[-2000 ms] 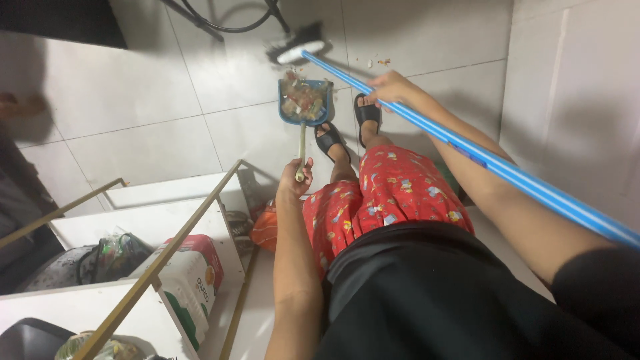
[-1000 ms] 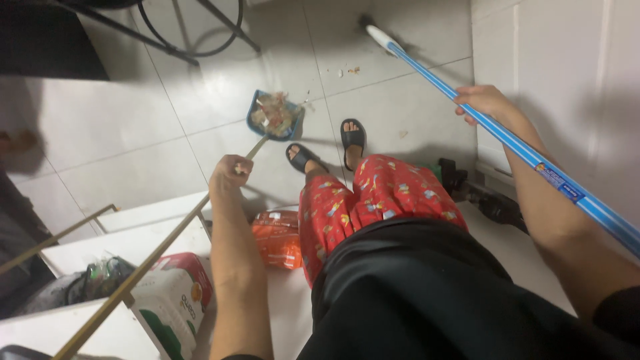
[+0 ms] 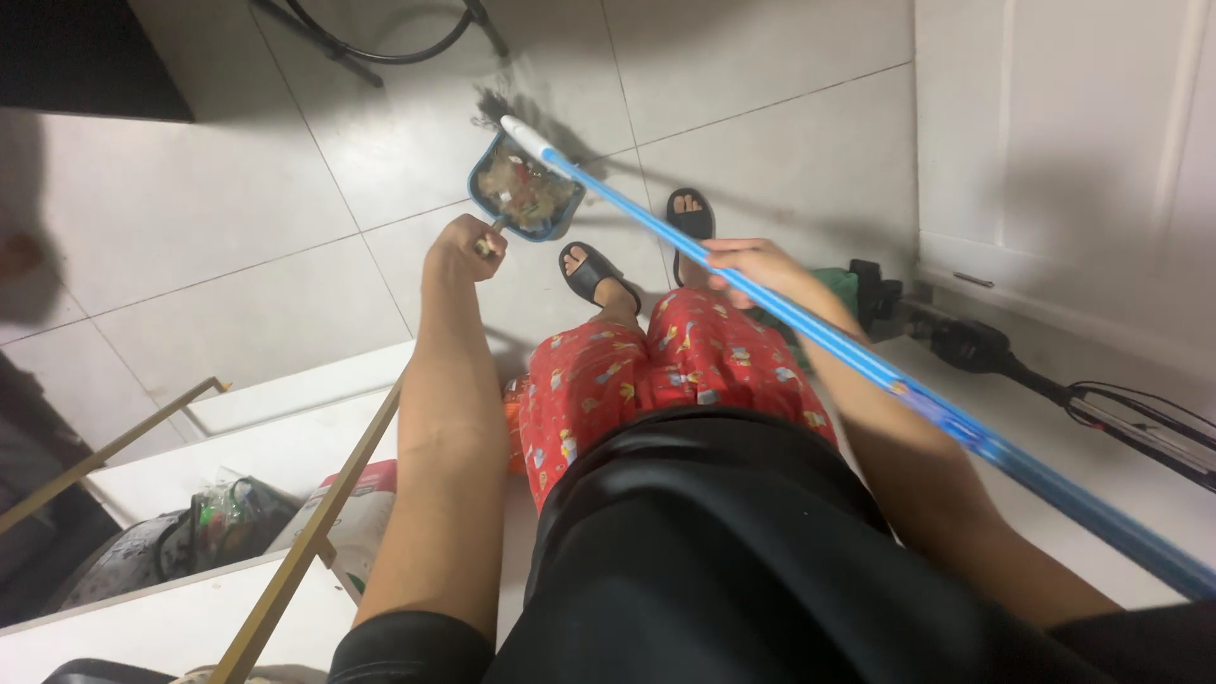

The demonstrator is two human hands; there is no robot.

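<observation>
My left hand [image 3: 467, 249] is closed around the handle of a blue dustpan [image 3: 476, 191], low over the tiled floor. Mixed debris [image 3: 522, 190] lies in the pan. My right hand [image 3: 755, 269] grips the blue stick of a broom [image 3: 817, 328], which runs from the lower right up to the pan. The broom's white head [image 3: 530, 138] is at the pan's far edge, its dark bristles [image 3: 491, 106] blurred just beyond. Whether the bristles touch the floor I cannot tell.
My sandalled feet [image 3: 594, 274] stand close to the pan. Black metal furniture legs [image 3: 380, 52] are at the top. On the left is a white shelf unit [image 3: 285, 437] with a gold rail [image 3: 313, 532] and bags. At right are a white door [image 3: 1054, 142] and a black stick-like appliance [image 3: 969, 344].
The broom head has come back from the floor at the right to the dustpan's far edge. My right hand has moved left with the stick. My left hand still holds the pan.
</observation>
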